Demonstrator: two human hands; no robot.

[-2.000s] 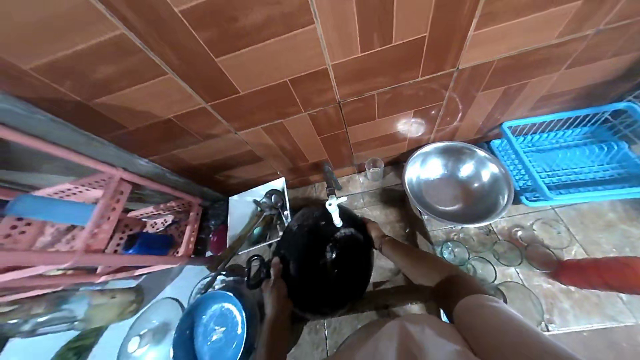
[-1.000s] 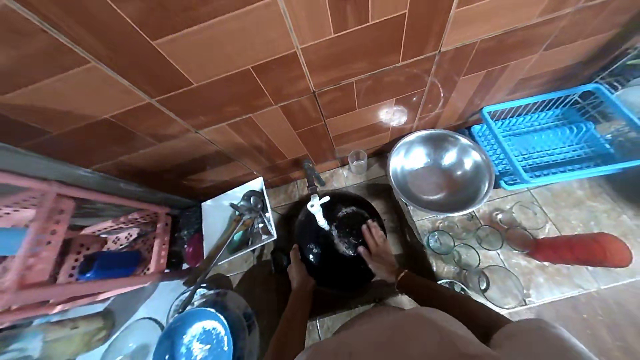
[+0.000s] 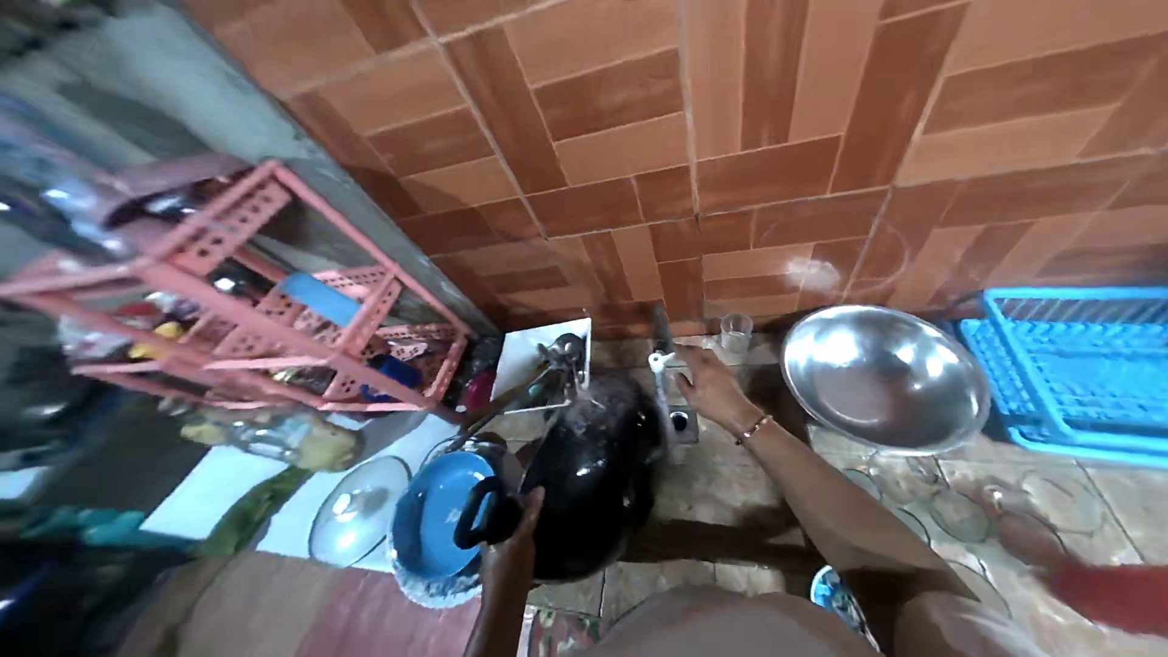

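Observation:
A dark, glossy wok [image 3: 589, 484] is tilted over the sink, partly blurred. My left hand [image 3: 513, 538] grips its black loop handle at the lower left. My right hand [image 3: 716, 388], with a bracelet at the wrist, is at the white handle of the wall tap [image 3: 661, 360]; whether its fingers close on the handle is unclear. Water appears to run from the tap beside the wok. Below the tap, a drain [image 3: 679, 421] shows in the basin. A blue bowl [image 3: 456, 511] stands left of the wok, partly behind the handle.
Right of the sink sit a steel bowl [image 3: 885, 379], a blue dish rack [image 3: 1077, 365] and several glass items [image 3: 958, 511]. A clear cup [image 3: 735, 333] stands by the wall. Left are a white tray [image 3: 520, 356] with utensils, a glass lid [image 3: 359, 511] and a pink shelf [image 3: 274, 338].
My right hand has left the inside of the wok and moved up to the tap. The wok has gone from lying under the tap to tilted at its left. The view has shifted left.

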